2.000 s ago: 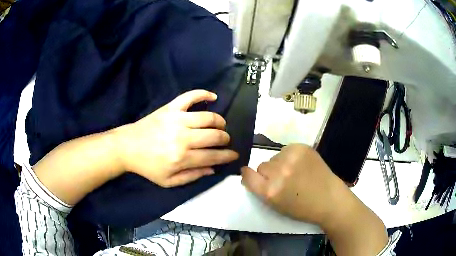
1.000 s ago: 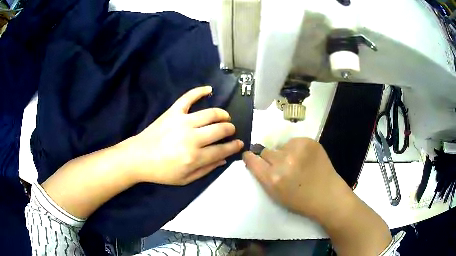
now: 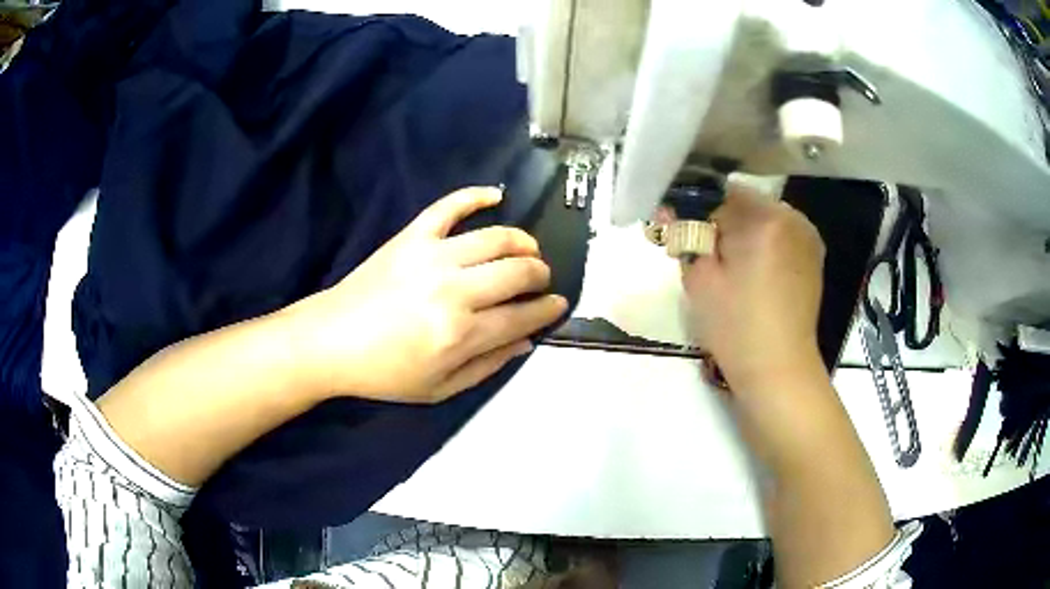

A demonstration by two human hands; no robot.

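A dark navy garment piece [image 3: 311,150] lies over the left of the table, its right edge under the presser foot [image 3: 579,176] of the white sewing machine [image 3: 691,104]. My left hand [image 3: 449,305] lies flat on the cloth just below the foot, fingers spread, pressing it rather than gripping. My right hand [image 3: 754,276] is off the cloth, beside and partly behind the tension dial [image 3: 692,238]. Its fingertips are hidden by the machine head, so I cannot tell whether it holds anything.
A black smartphone [image 3: 837,230] lies right of my right hand, partly covered by it. Black-handled scissors [image 3: 915,276], silver thread snips [image 3: 892,397] and a black fringe-like tuft [image 3: 1022,403] lie further right. More navy cloth [image 3: 29,276] is heaped at the far left.
My right hand has let go of the cloth's edge near my left fingertips and moved up and right to the machine head. My left hand remains on the cloth, which has fed slightly past the foot.
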